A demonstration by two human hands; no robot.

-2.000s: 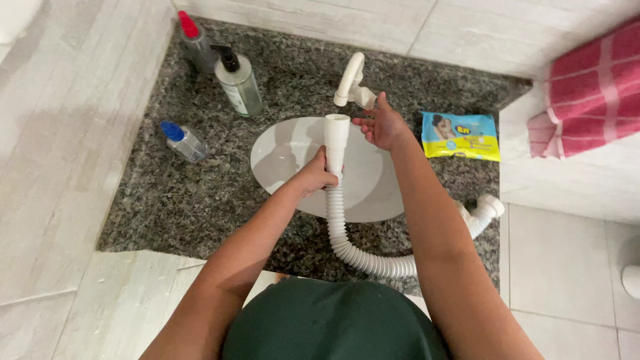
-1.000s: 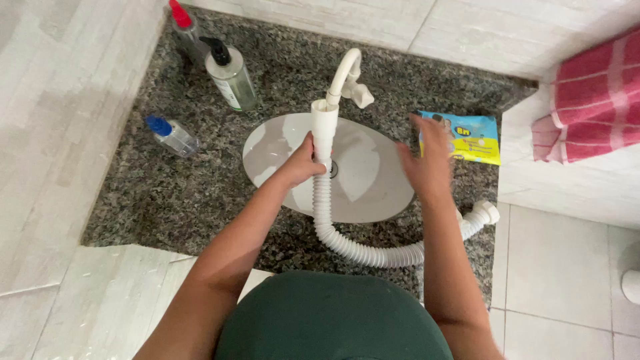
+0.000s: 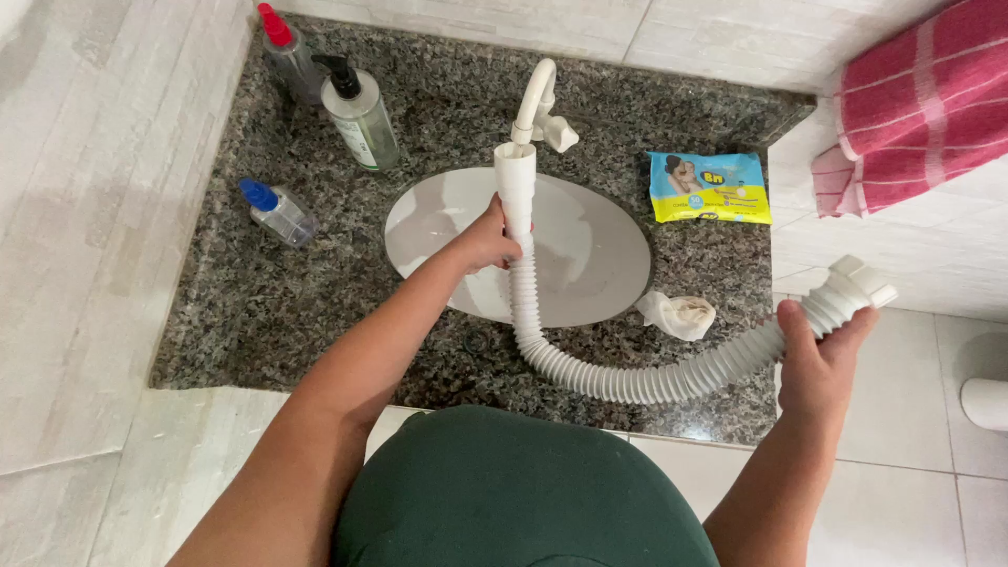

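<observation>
A white corrugated drain hose (image 3: 614, 382) curves over the granite countertop and the front of the oval sink basin (image 3: 598, 236). Around its smooth tubular end, just below the spout of the white faucet (image 3: 540, 87), my left hand (image 3: 490, 242) is closed. The spout's tip is at that end's open mouth; whether water runs is hard to tell. My right hand (image 3: 823, 358) grips the hose near its other end, which has a white fitting and is raised beyond the counter's right edge. A crumpled white cloth or wipe (image 3: 679, 315) lies right of the basin.
On the granite countertop (image 3: 228, 331), a black-pump bottle (image 3: 361, 118), a red-capped bottle (image 3: 291, 59) and a small blue-capped bottle (image 3: 279, 213) are at the left. A pack of wipes (image 3: 709, 189) lies at the right, near a hanging red towel (image 3: 921, 110). Tiled walls border the counter.
My right hand has moved from the faucet, past the wipes pack, to the hose's far end and lifted it. The hose's upper end, in my left hand, now sits under the spout.
</observation>
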